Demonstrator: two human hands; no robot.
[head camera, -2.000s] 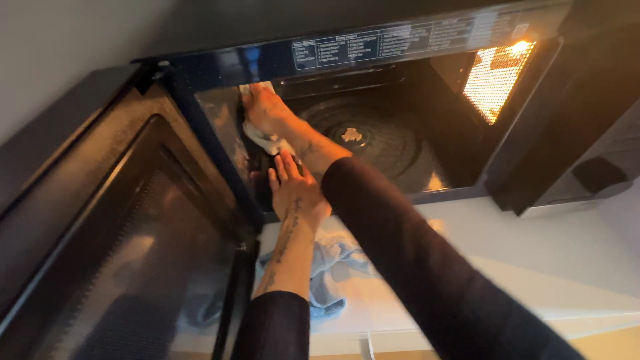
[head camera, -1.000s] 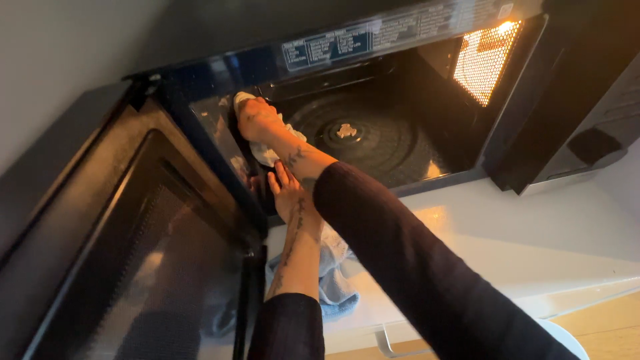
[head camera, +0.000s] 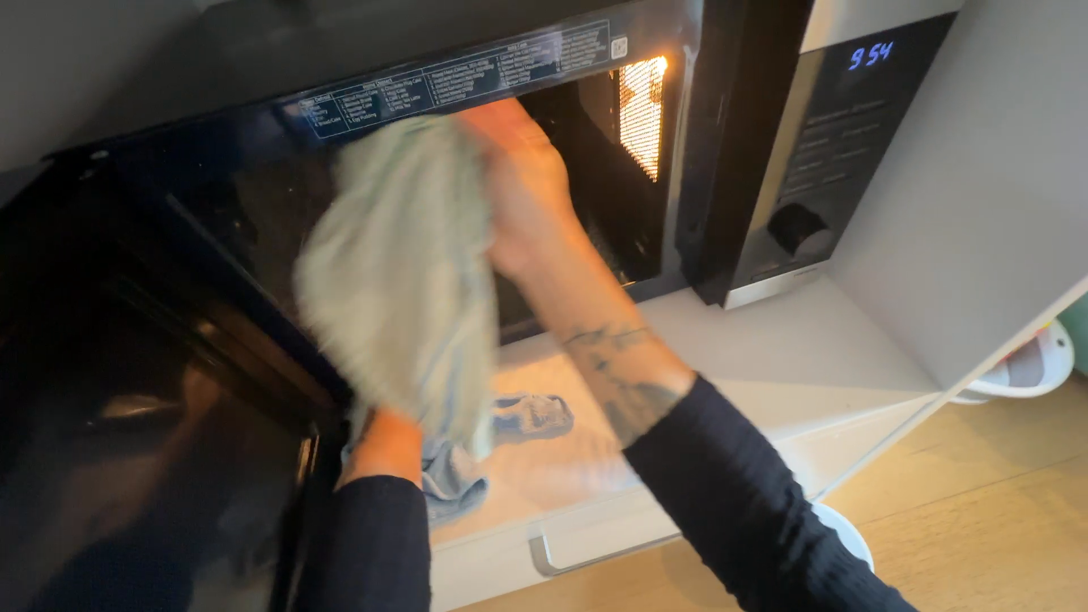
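A pale cloth (head camera: 399, 263), blurred, hangs spread out in front of the opening of a microwave oven (head camera: 688, 195). My right hand (head camera: 523, 178) grips the cloth's upper right edge at the oven's mouth; its fingers are partly hidden. Most of my left hand (head camera: 387, 442) is behind the cloth's lower end, with only the wrist area showing, so its grip cannot be seen. A second, blue-grey cloth (head camera: 459, 484) lies crumpled on the white shelf (head camera: 578, 476) below, beside my left wrist.
The open oven door (head camera: 153, 442) fills the left side. A lit perforated panel (head camera: 642, 115) glows inside the cavity. The control panel with its knob (head camera: 799, 229) is at the right, beside a white side wall (head camera: 960, 195). A drawer handle (head camera: 544, 552) sits below the shelf.
Both hands were inside the cavity's left part, pressing the pale cloth. The cloth is now out and spread in front of the opening. The view has moved closer.
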